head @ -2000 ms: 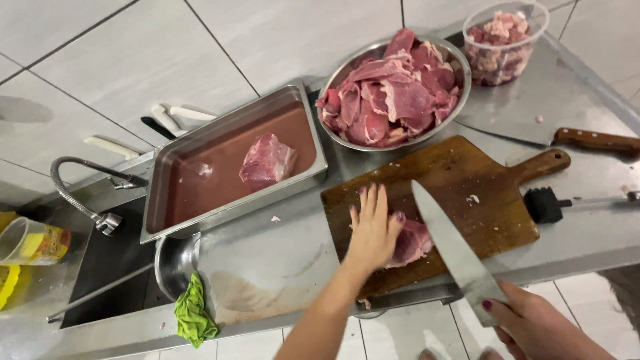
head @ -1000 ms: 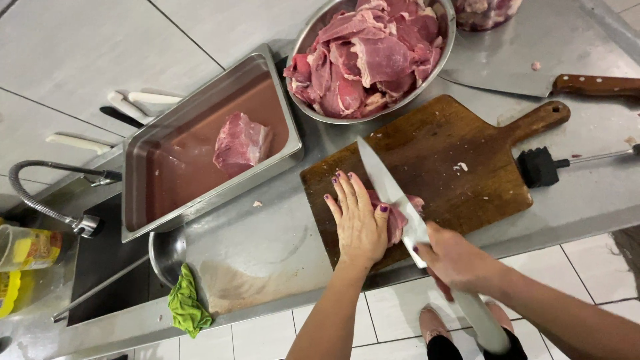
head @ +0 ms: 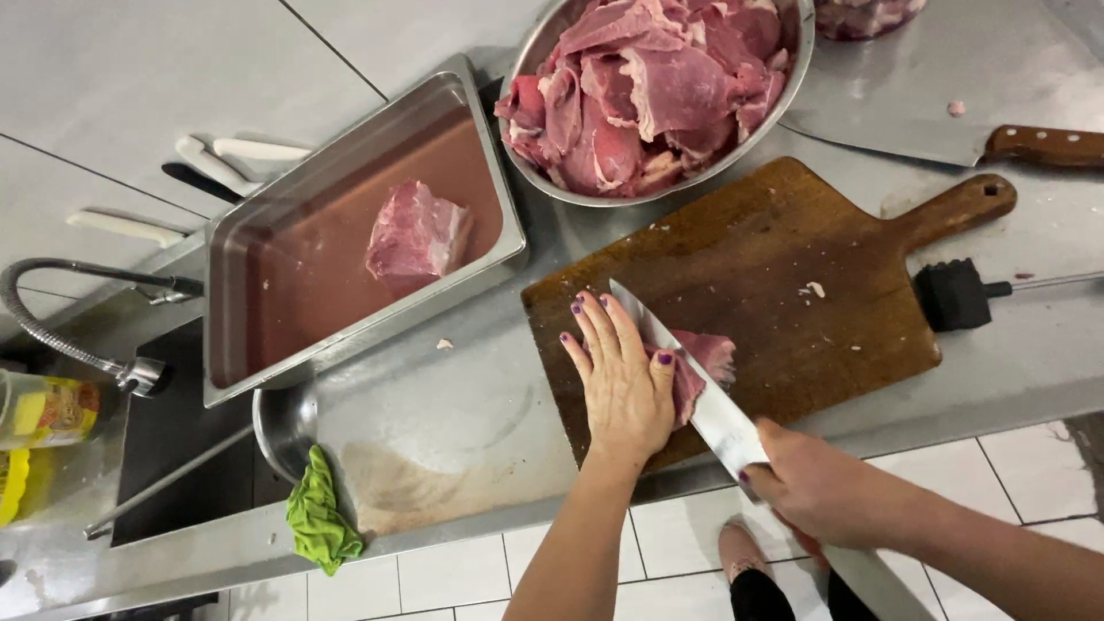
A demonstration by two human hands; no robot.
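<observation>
A piece of raw meat [head: 709, 352] lies near the left end of a wooden cutting board [head: 802, 285]. My left hand [head: 625, 379] presses flat on the meat, fingers extended and a little spread. My right hand [head: 798, 483] grips a large kitchen knife [head: 707, 405], whose blade lies across the meat just right of my left hand. How deep the edge sits in the meat is hidden. Behind the board, an oval metal bowl [head: 806, 60] is heaped with slices of raw meat [head: 681, 86]. A larger chunk of meat [head: 414, 233] sits in reddish liquid in a steel pan [head: 371, 332].
A second large knife [head: 1044, 145] lies behind the board's handle, and a black meat mallet [head: 953, 295] at its right end. A green cloth [head: 319, 513] hangs at the counter's front edge. Far left are a flexible faucet [head: 60, 332] and several knife handles [head: 259, 149] behind the pan.
My right hand has brought the knife from the meat's right side onto it, beside my left hand. Since a second ago, more meat shows right of the blade.
</observation>
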